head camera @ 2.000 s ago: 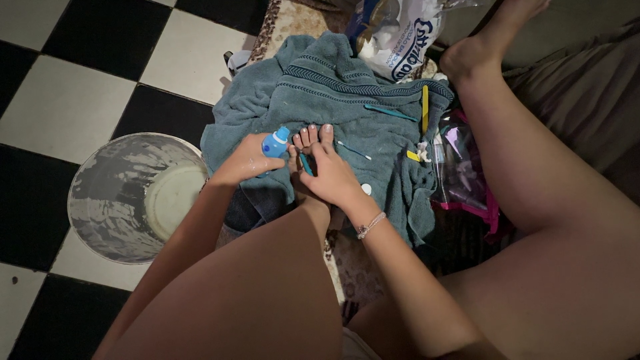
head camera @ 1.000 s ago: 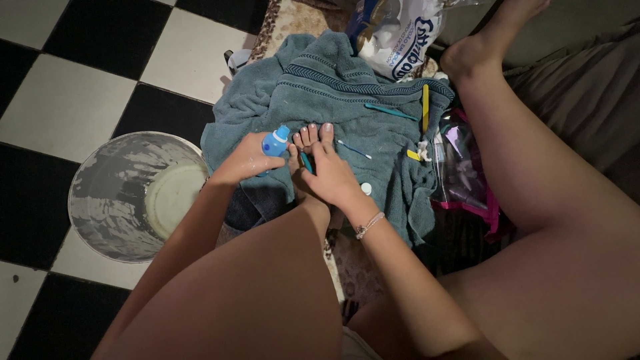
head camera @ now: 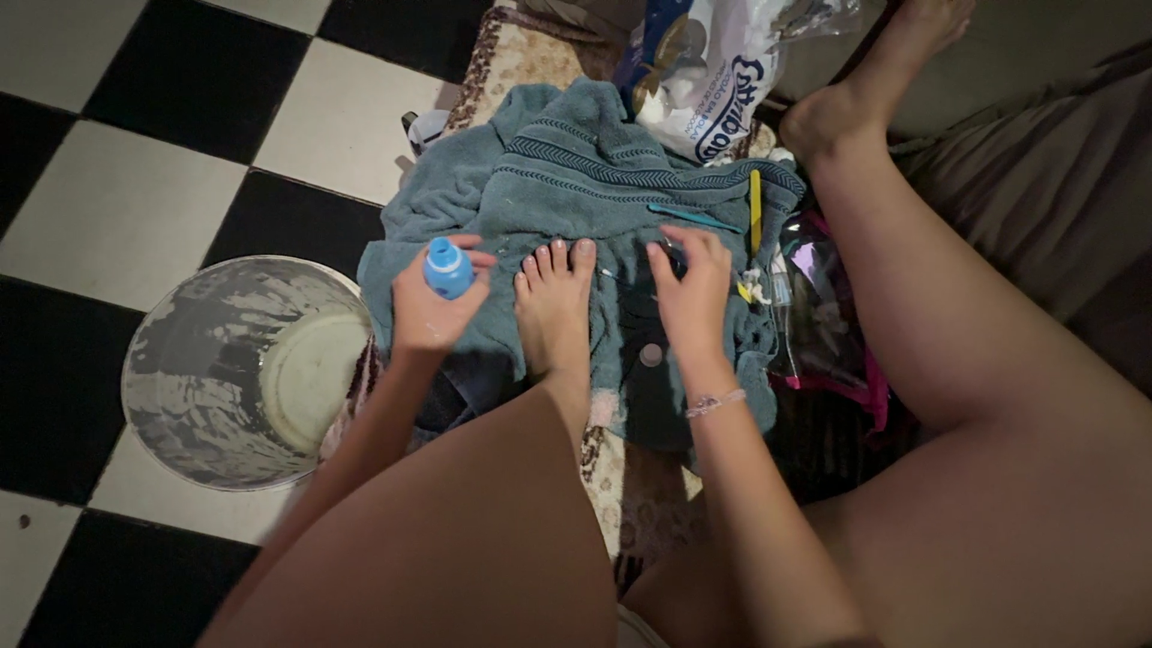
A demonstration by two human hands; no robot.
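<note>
My left hand (head camera: 436, 310) holds a small blue plastic bottle (head camera: 447, 268) upright, left of my bare foot (head camera: 553, 306), which rests on a grey-blue towel (head camera: 558, 211). Over the towel, right of the foot, my right hand (head camera: 697, 288) has its thumb and forefinger curled near a small dark thing (head camera: 673, 256); whether it grips this is unclear. Between foot and right hand a cotton swab (head camera: 609, 274) shows its tip. A small round pale cap (head camera: 651, 355) lies nearer me. Beyond the right hand are a thin teal tool (head camera: 693, 218) and a yellow nail file (head camera: 755, 211).
A grey basin (head camera: 193, 378) stands on the checkered floor at left. An opened plastic bag of cotton balls (head camera: 729, 90) lies beyond the towel. Right of it are my other foot (head camera: 837, 121), bits of used cotton (head camera: 758, 286) and a clear pouch with pink edging (head camera: 823, 315).
My right hand has moved off the toes, to the right. The left hand, still with the blue bottle, has shifted slightly left, away from the foot. The toes are now uncovered.
</note>
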